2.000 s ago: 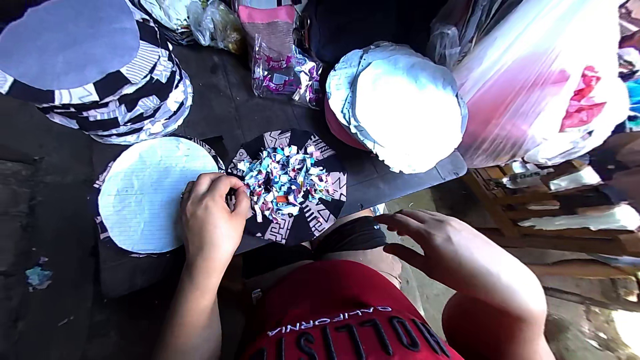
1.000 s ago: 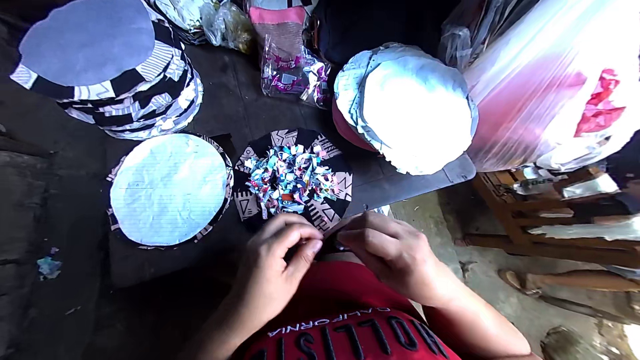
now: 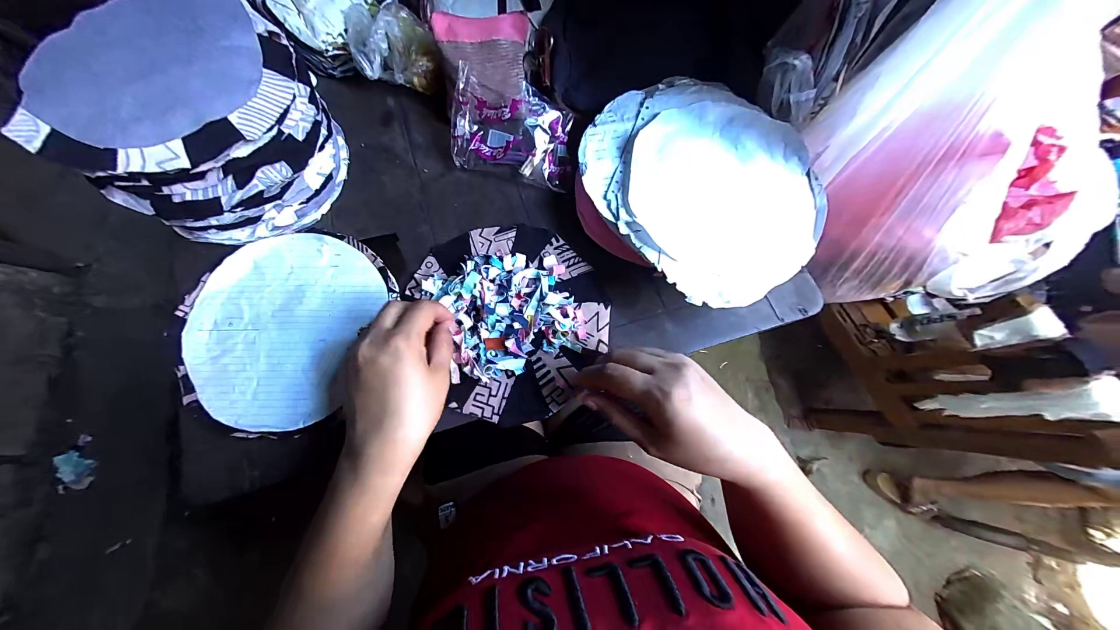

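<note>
Small multicoloured fabric scraps (image 3: 512, 311) lie heaped on a round patchwork piece of black and patterned cloth (image 3: 490, 398) on the dark table. My left hand (image 3: 398, 376) is at the heap's left edge, fingers bent down; whether it pinches a scrap is hidden. My right hand (image 3: 661, 407) hovers by the lower right rim of the cloth, thumb and fingertips close together; I cannot tell if something thin is between them. Left of the heap, beside my left hand, lies a round sheet of lined paper (image 3: 280, 332) on another patterned cloth round.
A tall stack of black-and-white cloth rounds (image 3: 262, 188) stands at upper left. A pile of white rounds (image 3: 717, 192) sits at the table's right end. Clear printed packets (image 3: 503, 136) lie at the back. A large plastic bag (image 3: 927, 166) and a wooden rack (image 3: 875, 376) are at right.
My hands were together in front of my shirt a second ago. They are now apart, the left at the scrap heap and the right near the cloth's rim.
</note>
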